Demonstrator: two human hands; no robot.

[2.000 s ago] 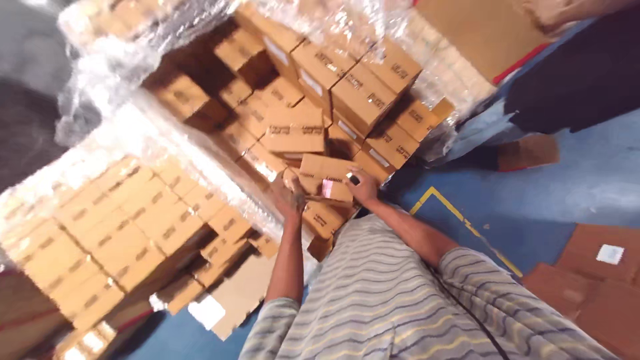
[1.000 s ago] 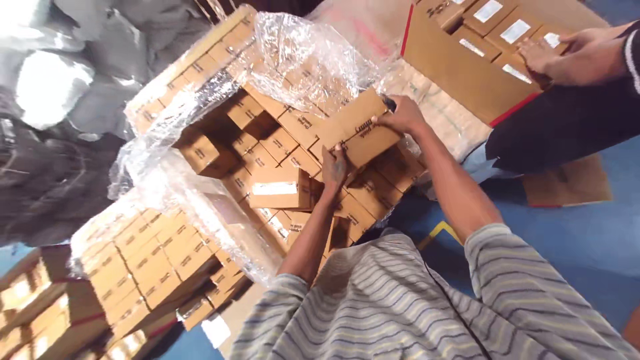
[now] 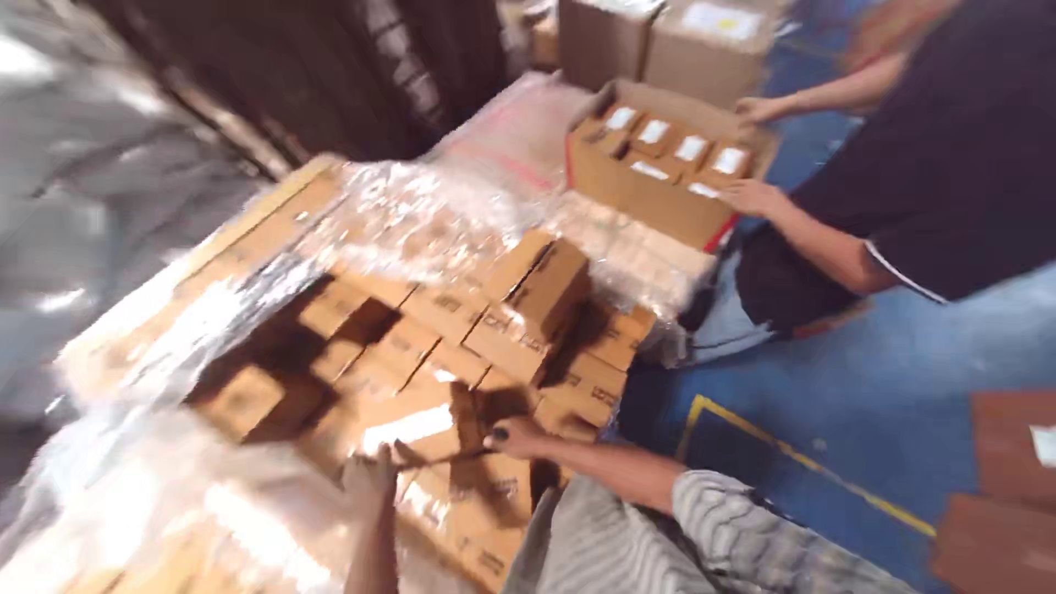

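Observation:
Many small cardboard boxes with printed marks lie stacked before me. My left hand (image 3: 373, 470) is at the near edge of a cardboard box with a white label strip (image 3: 412, 412); blur hides whether its fingers grip it. Beside that box's right end is my right hand (image 3: 513, 437), fingers curled, with a small dark thing at the thumb or finger. Whether it grips the box cannot be told. Just below the hands lies another printed box (image 3: 491, 495). Two boxes stand side by side on the stack (image 3: 544, 285), higher than their neighbours.
Clear plastic wrap (image 3: 429, 206) surrounds the stack. At upper right, a co-worker's hands touch a large open carton (image 3: 652, 198) filled with labelled boxes. Larger cartons (image 3: 701, 49) stand behind it. Blue floor (image 3: 792, 412) bears a yellow line; brown cartons (image 3: 998, 536) lie at lower right.
The box held up between my hands one second ago is no longer held up; both hands are lower, at the labelled box. The view has shifted, showing more of the co-worker.

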